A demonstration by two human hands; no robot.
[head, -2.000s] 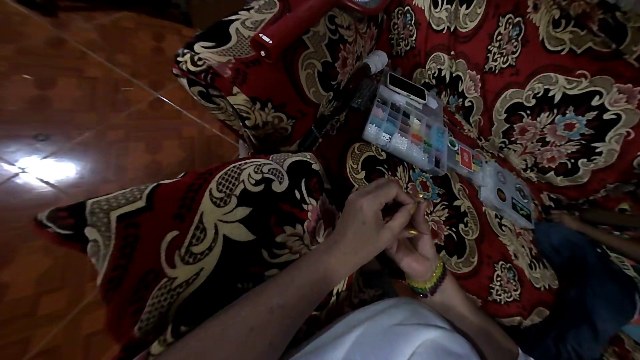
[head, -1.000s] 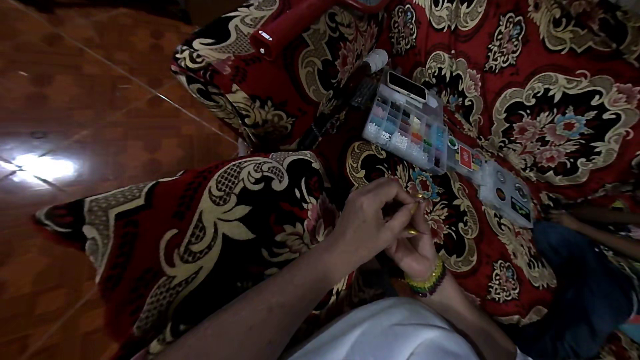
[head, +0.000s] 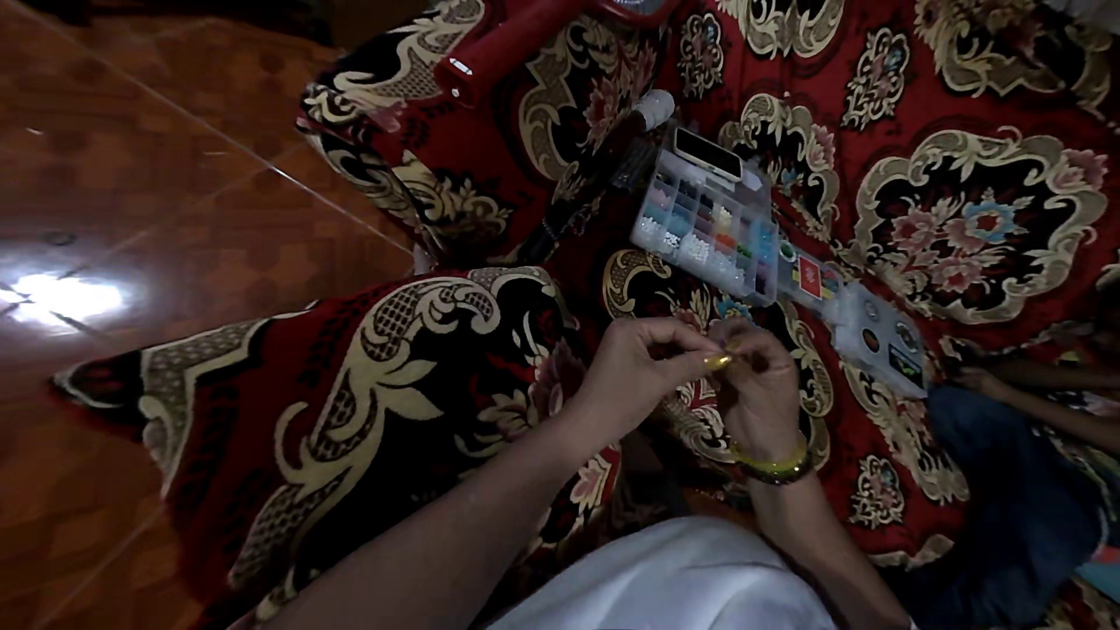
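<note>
My left hand (head: 643, 367) and my right hand (head: 759, 385) meet fingertip to fingertip over the patterned sofa. Between them is a small shiny yellow-gold item (head: 718, 360), pinched in the left fingertips; its exact kind is too small to tell. The right fingers are closed together beside it, and what they grip is hidden. Yellow and dark beaded bracelets (head: 774, 462) circle my right wrist. Just beyond the hands, an open plastic compartment box (head: 759, 254) holds beads of several colours, with a phone (head: 707, 156) lying on its far end.
A second clear plastic case (head: 879, 337) and a red card (head: 810, 277) lie right of the bead box. A white spool (head: 654, 108) is behind it. A red device (head: 499, 52) rests on the sofa arm. Another person's arm (head: 1041, 394) and jeans are at the right. Tiled floor lies left.
My hands stay together in nearly the same place. The yellow-gold item shows more plainly at the left fingertips now.
</note>
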